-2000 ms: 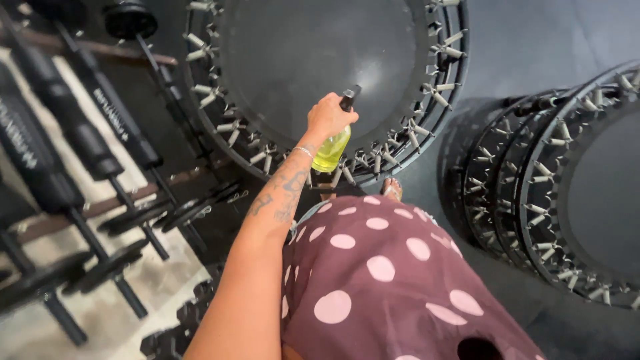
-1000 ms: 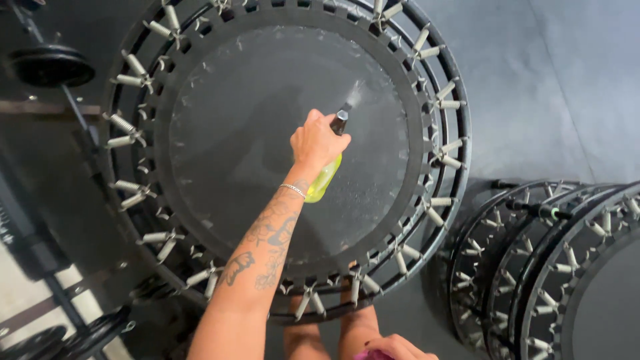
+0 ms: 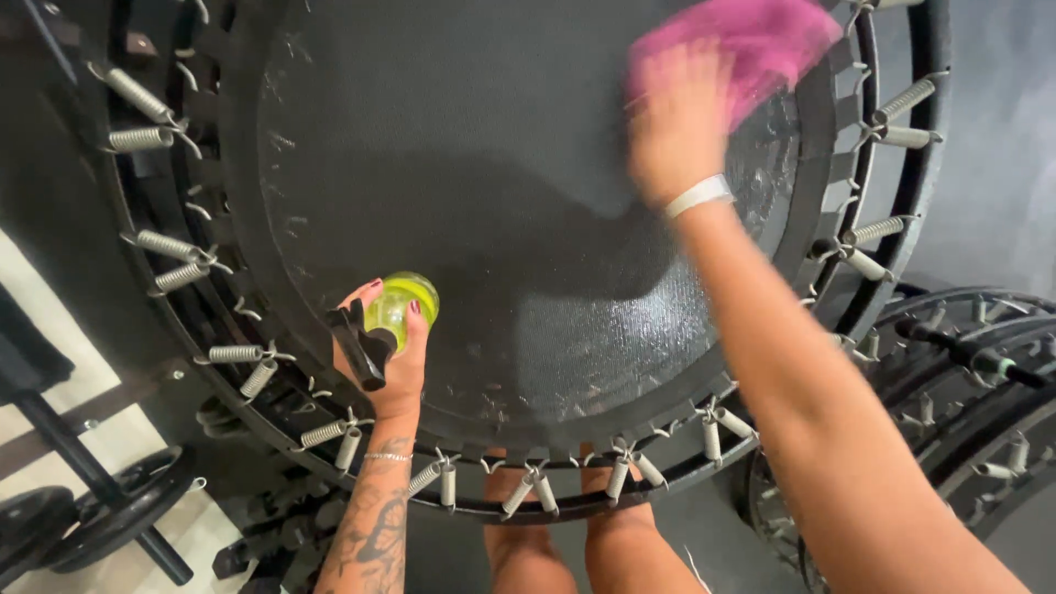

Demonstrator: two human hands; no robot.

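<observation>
A mini trampoline (image 3: 462, 190) with a black mat and metal coil springs fills the middle of the view. My left hand (image 3: 392, 346) is closed around a spray bottle (image 3: 400, 305) of yellow-green liquid with a black trigger head, over the mat's lower left part. My right hand (image 3: 681, 115), blurred, lies flat with spread fingers on a pink cloth (image 3: 767, 49) at the mat's upper right. The mat shines wet below and to the right of that hand.
Barbells with black weight plates (image 3: 124, 511) rest on a rack at the lower left. More mini trampolines (image 3: 965, 371) are stacked at the lower right. Small dumbbells (image 3: 272, 536) lie below the trampoline's left rim. My legs (image 3: 528, 553) are at the near rim.
My right hand has come into view with the pink cloth. The spray bottle, earlier held over the mat's middle with spray at its nozzle, is now at the lower left, its trigger head toward me.
</observation>
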